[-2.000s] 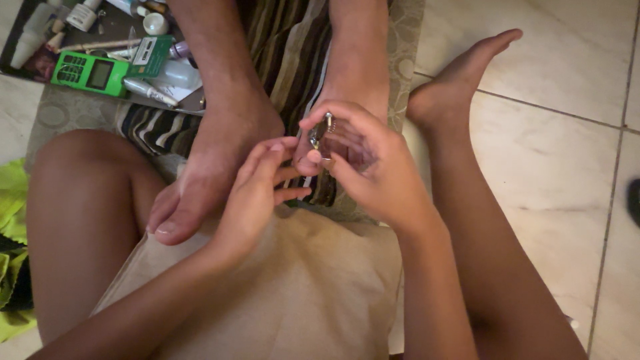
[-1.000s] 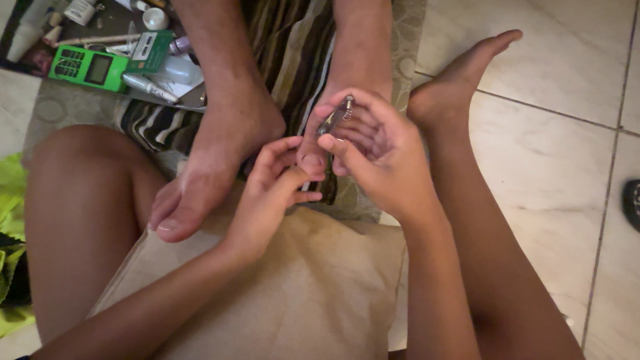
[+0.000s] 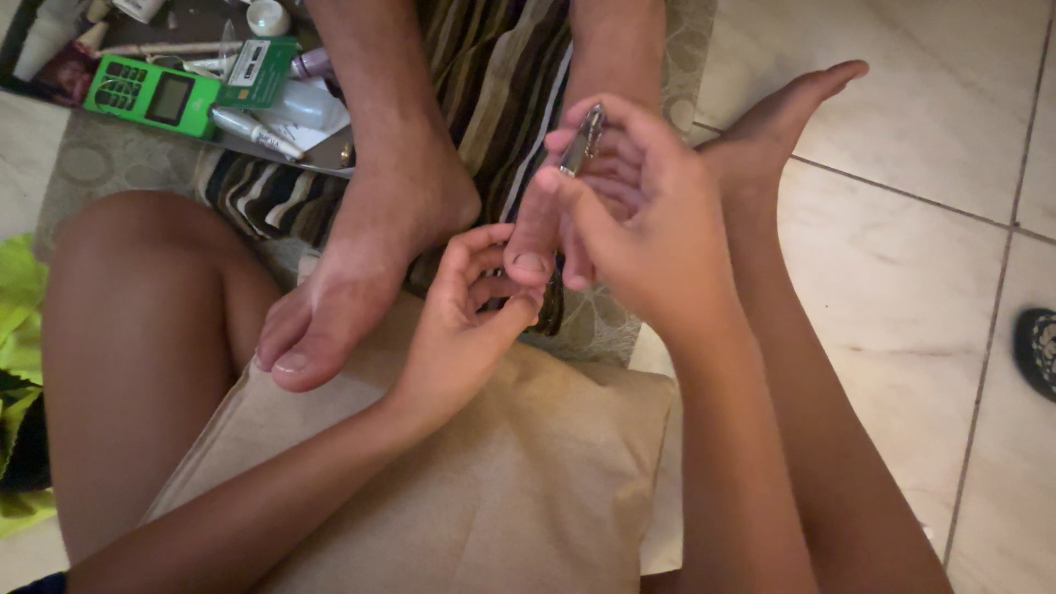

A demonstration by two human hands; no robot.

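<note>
My right hand (image 3: 643,206) holds a metal nail clipper (image 3: 582,142) between thumb and fingers, above another person's foot. That foot's big toe (image 3: 530,239) points down toward me, between my two hands. My left hand (image 3: 470,313) is at the tip of this toe, its fingers curled beside and under it; whether they grip it is hard to tell. The person's other foot (image 3: 346,280) rests to the left, its toes over the beige cushion (image 3: 495,462) on my lap.
At the upper left a dark tray (image 3: 322,167) holds a green card terminal (image 3: 153,95), a green card (image 3: 262,73), tubes and small bottles. A striped cloth (image 3: 474,91) lies beneath the feet. A patterned dark item (image 3: 1036,351) is on the tiled floor at right.
The clipper in my right hand has moved up from the toe tip, and lies along my fingers. My left hand has shifted right and down, to the toe's tip.
</note>
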